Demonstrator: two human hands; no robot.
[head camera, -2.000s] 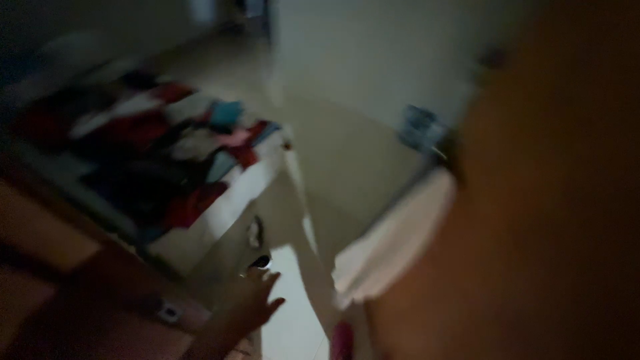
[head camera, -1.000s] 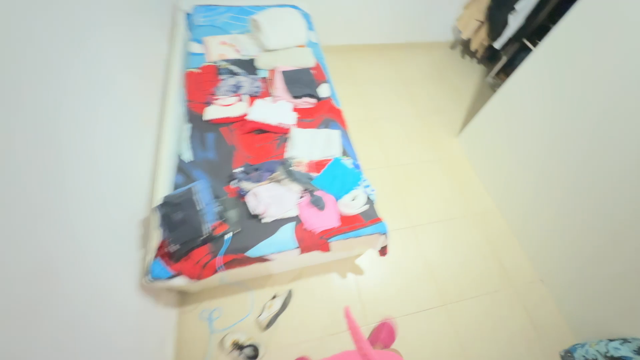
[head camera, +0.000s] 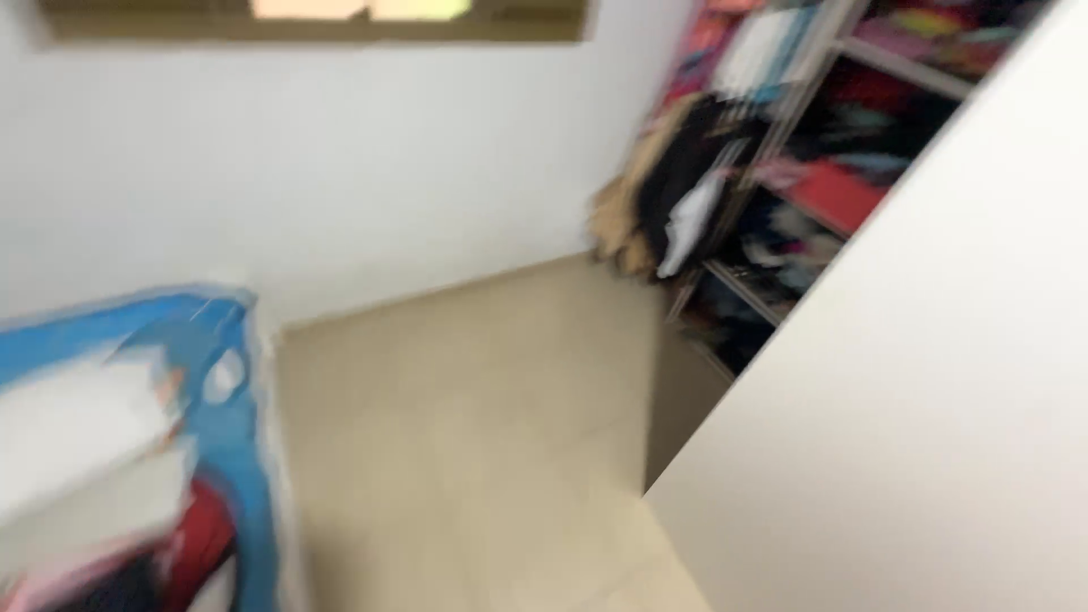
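Note:
Neither my left hand nor my right hand shows in the head view now, so what they hold or touch is hidden. At the lower left is the corner of a bed (head camera: 234, 433) with a blue patterned cover. Folded white cloths (head camera: 81, 425) lie on it, with dark red cloth (head camera: 200, 540) below them. Hanging clothes (head camera: 680, 187), tan, black and white, fill the near side of an open shelving unit at the upper right. A red folded cloth (head camera: 837, 195) lies on one of its shelves. The picture is blurred.
A large white panel or wall (head camera: 901, 382) takes up the right side. Tiled floor (head camera: 459, 442) runs between it and the bed. Behind stands a white wall (head camera: 323, 161) with a brown-framed window (head camera: 314, 30) at the top left.
The view has swung far, from a dark doorway over the bed to the far wall and shelves. A hand seen low in the oldest frame is out of view now.

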